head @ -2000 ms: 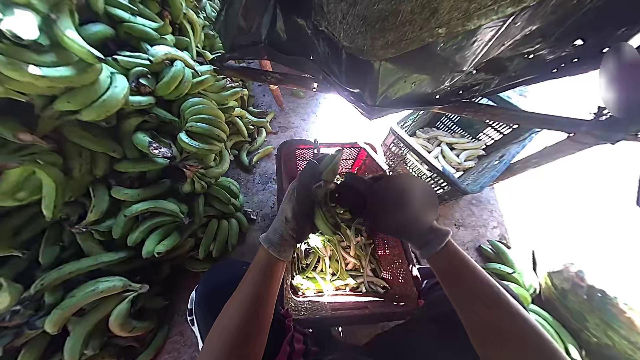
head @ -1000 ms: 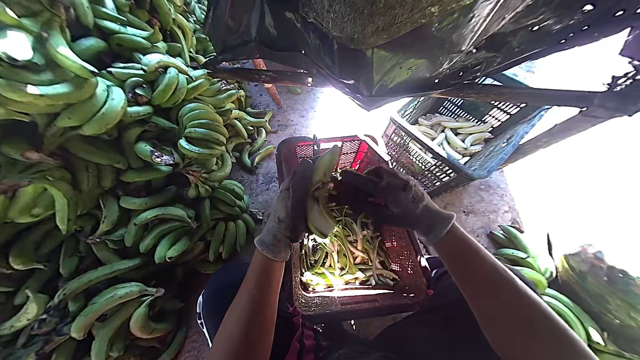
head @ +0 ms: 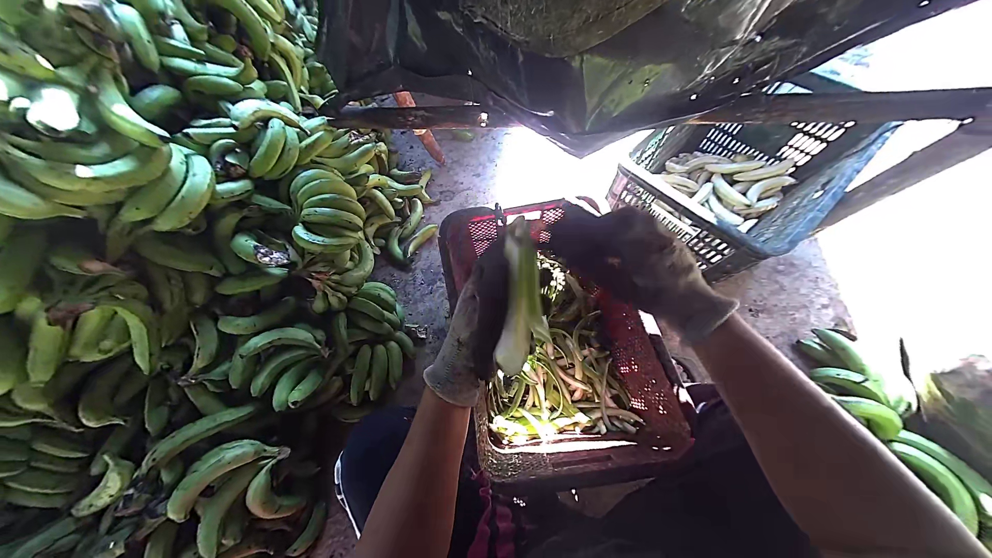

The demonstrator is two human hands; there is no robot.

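My left hand (head: pixel 478 318), in a soiled work glove, holds a partly peeled green plantain (head: pixel 518 302) upright over a red plastic crate (head: pixel 651 380). Pale flesh shows at the plantain's lower end, with green peel along its side. My right hand (head: pixel 651 263), gloved too, is at the right of the plantain's upper part, its fingers bent and in dark shade; whether it holds a tool cannot be told. Strips of peel (head: pixel 570 387) lie in the crate below both hands.
Green plantain bunches (head: pixel 325 209) are heaped along the left. A blue-green crate (head: pixel 806 225) with peeled plantains (head: pixel 732 186) stands beyond at the right. More green plantains (head: pixel 876 411) lie at the lower right. Dark plastic sheeting (head: pixel 573 70) and a wooden pole (head: pixel 852 106) hang across the top.
The plantain in my left hand now stands more upright, with more pale flesh facing the view. My right hand has shifted slightly relative to it.
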